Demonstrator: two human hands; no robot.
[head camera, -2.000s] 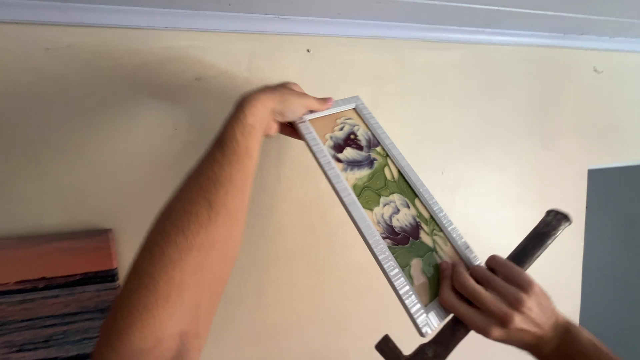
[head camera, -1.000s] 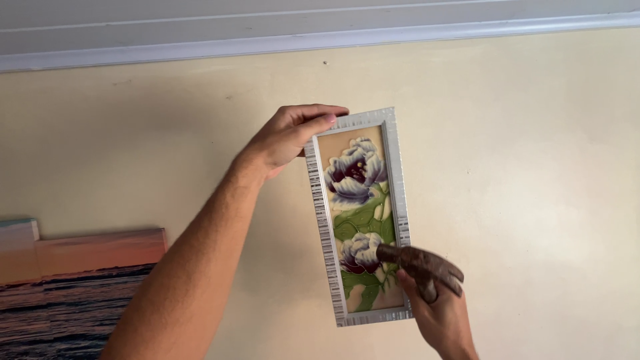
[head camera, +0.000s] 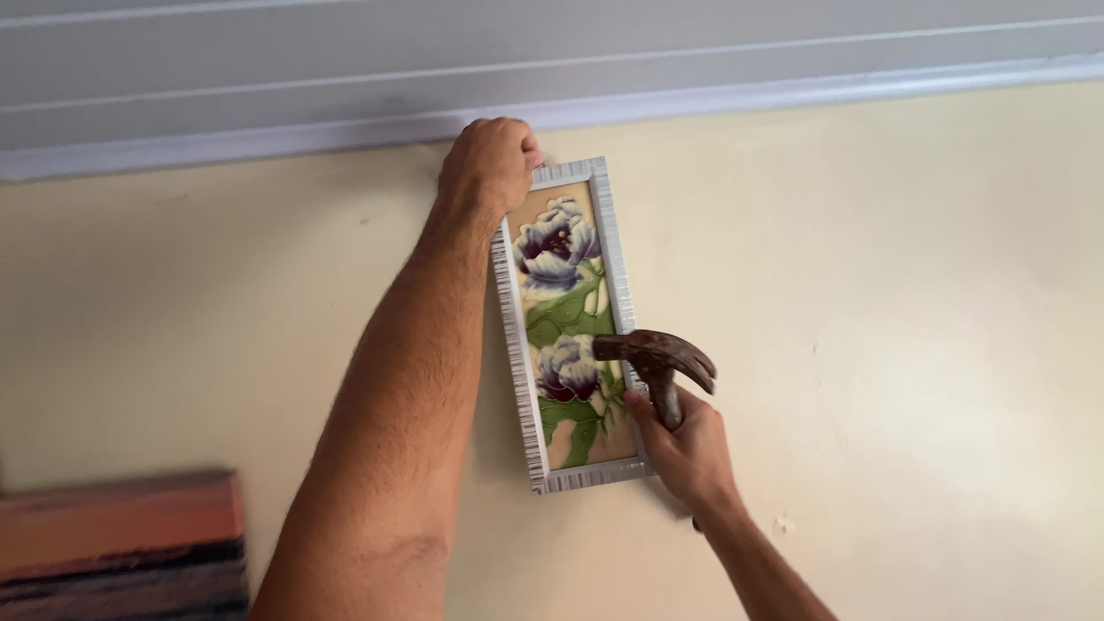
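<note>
A framed picture of white and purple flowers with green leaves (head camera: 569, 319) is held upright, slightly tilted, against or close to the cream wall. At its top left corner is my left hand (head camera: 490, 164), fingers curled at the top edge; what they grasp there is partly hidden. My right hand (head camera: 690, 444) grips a rusty claw hammer (head camera: 660, 352) just below its head and touches the lower right side of the silver frame. The hammer's striking face lies over the lower flower, and its claw points right. The handle's end shows below my hand.
The cream wall (head camera: 880, 302) meets a white cornice (head camera: 707, 99) right above my left hand, under a grey panelled ceiling (head camera: 517, 43). A canvas picture of a sunset over water (head camera: 121, 535) hangs at the lower left. Small marks dot the wall.
The framed picture was strongly tilted two seconds ago and now stands nearly upright, higher toward the ceiling. The hammer has turned, its head now at the top. The view has shifted.
</note>
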